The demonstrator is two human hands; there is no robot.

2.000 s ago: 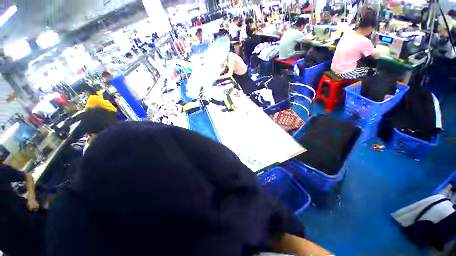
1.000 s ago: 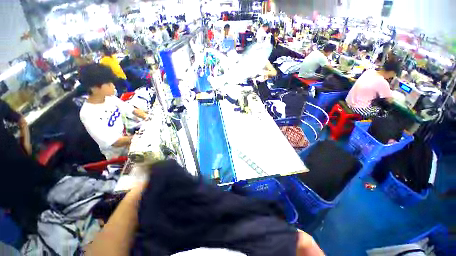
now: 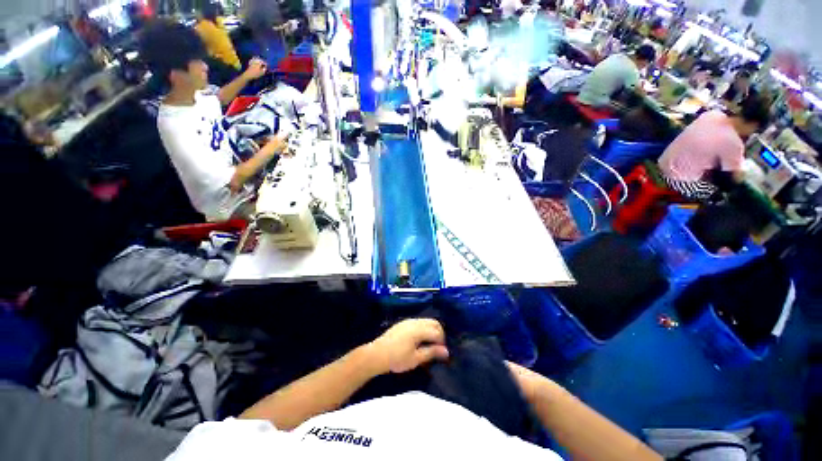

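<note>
A dark garment (image 3: pixel 476 378) hangs bunched in front of my white shirt, below the near edge of the table. My left hand (image 3: pixel 413 345) is closed on its upper left part, with the knuckles up. My right forearm comes in from the lower right and reaches the garment's right side. The right hand itself is hidden by the dark cloth, so its fingers do not show.
A white sewing table (image 3: pixel 505 243) stands ahead, with a blue centre trough (image 3: pixel 403 198) and a cream sewing machine (image 3: pixel 290 203). A grey garment pile (image 3: pixel 149 351) lies at left. Blue crates (image 3: pixel 563 315) stand at right. A person in white sits at left; others sit at right.
The dark garment has come down from high in front of the view to near my body, and now looks smaller and bunched. The view has turned, showing the table straight ahead.
</note>
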